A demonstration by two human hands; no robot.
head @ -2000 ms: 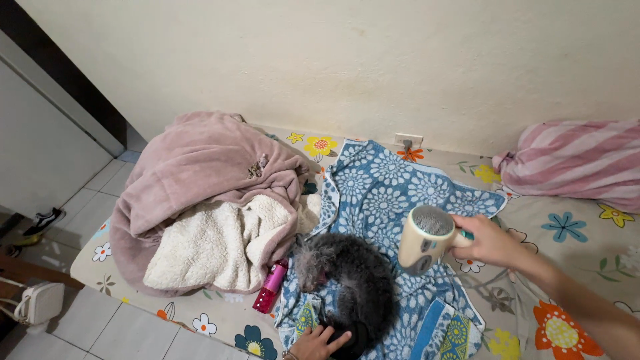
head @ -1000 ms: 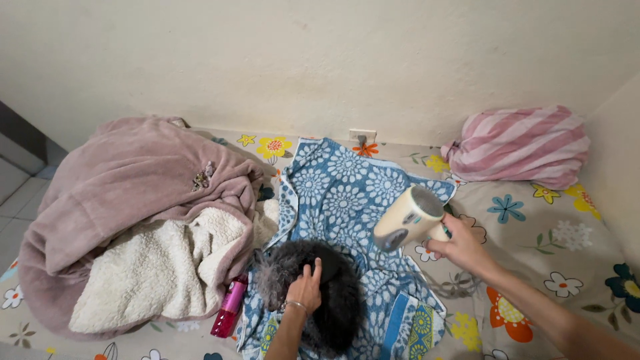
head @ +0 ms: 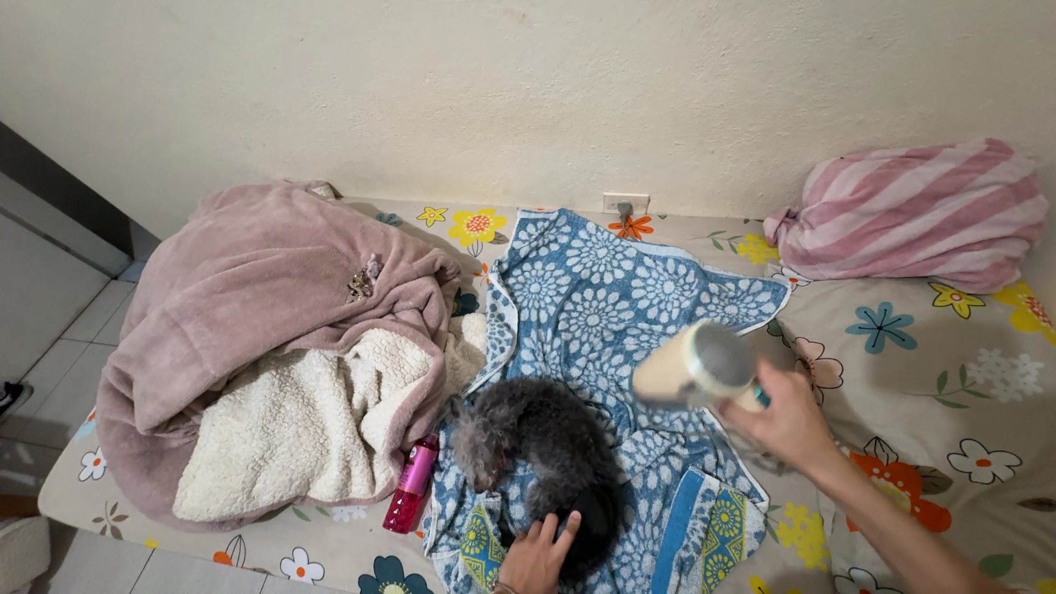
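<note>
A small curly-haired grey dog (head: 549, 437) lies curled on a blue towel with white flower prints (head: 598, 285). My left hand (head: 540, 554) is at the dog's lower end, its thumb and fingers on the edge of a smooth, rounded black object (head: 596, 520), perhaps a brush; its underside is hidden. To the right of the dog, my right hand (head: 780, 408) grips the handle of a cream hair dryer (head: 693, 367) with a grey round rear, held above the towel and blurred. A pink bottle (head: 411, 485) lies left of the dog, beside the towel.
A bunched mauve blanket with white fleece lining (head: 280, 305) covers the left of the bed, which has a flowered sheet (head: 899, 396). A pink striped bundle (head: 916, 216) rests at the back right. A plug sits in the wall outlet (head: 615, 201) behind the towel. Tiled floor (head: 62, 384) shows at left.
My left hand, over the dog's body a second ago, is now lower, by its rear, with the black object. The hair dryer has turned in my right hand. The view has shifted.
</note>
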